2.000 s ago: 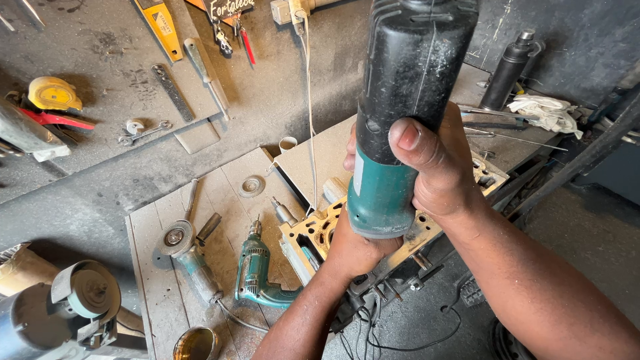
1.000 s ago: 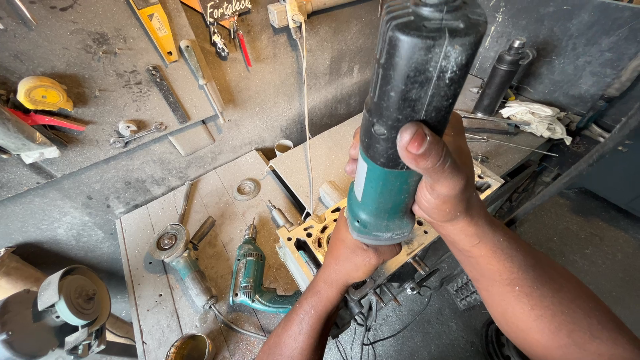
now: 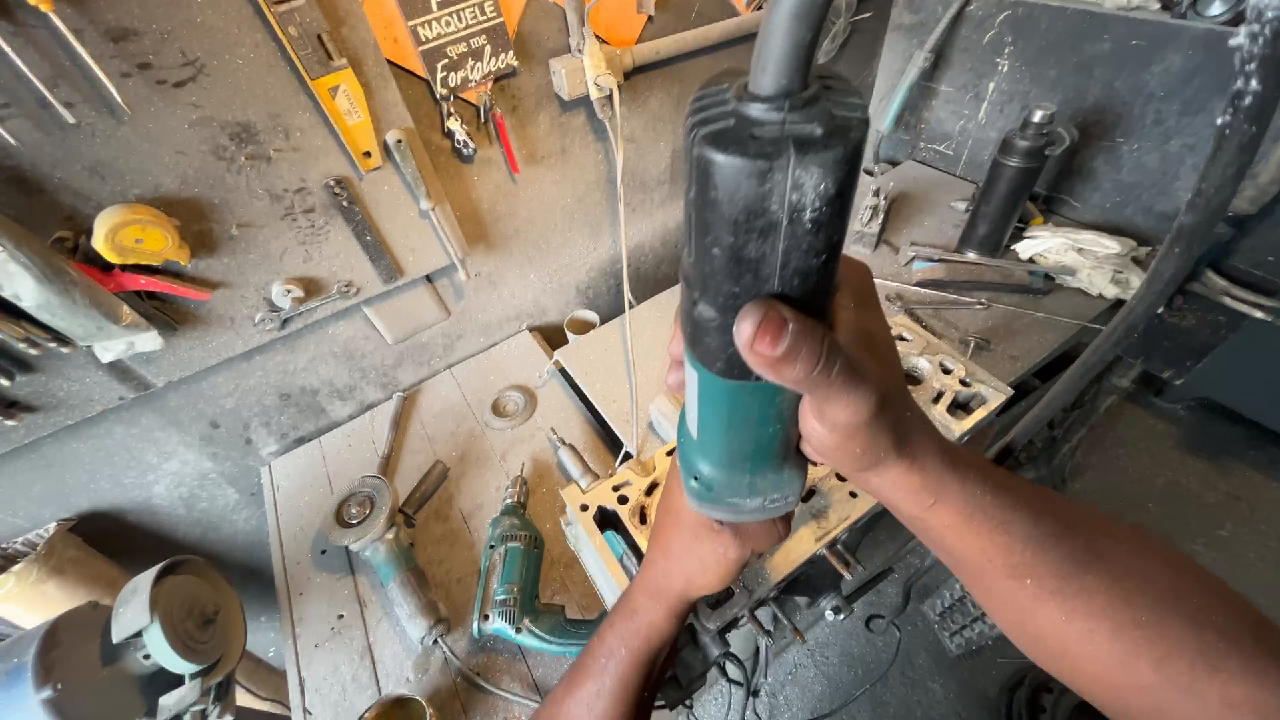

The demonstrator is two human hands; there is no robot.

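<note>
A teal and black corded power tool (image 3: 765,300), likely a die grinder, is held upright over a metal cylinder head (image 3: 945,375) at the bench. My right hand (image 3: 835,375) wraps its black body, thumb on the near side. Below, my left hand (image 3: 710,540) is closed around the lower front end, most of its fingers hidden by the tool. The tool's working tip is hidden too. Left of the cylinder head lies a teal drill (image 3: 520,585), and further left an angle grinder (image 3: 385,545) with a wire-like disc facing up.
A bench grinder (image 3: 180,620) stands at the lower left. On the wall hang a yellow tape measure (image 3: 140,235), a spirit level (image 3: 335,95) and a file-like tool (image 3: 425,195). A black bottle (image 3: 1008,185) and a white rag (image 3: 1080,255) are at the back right. Cables hang below the cylinder head.
Both hands keep their hold on the power tool over the cylinder head. The view has shifted slightly; nothing else has plainly changed.
</note>
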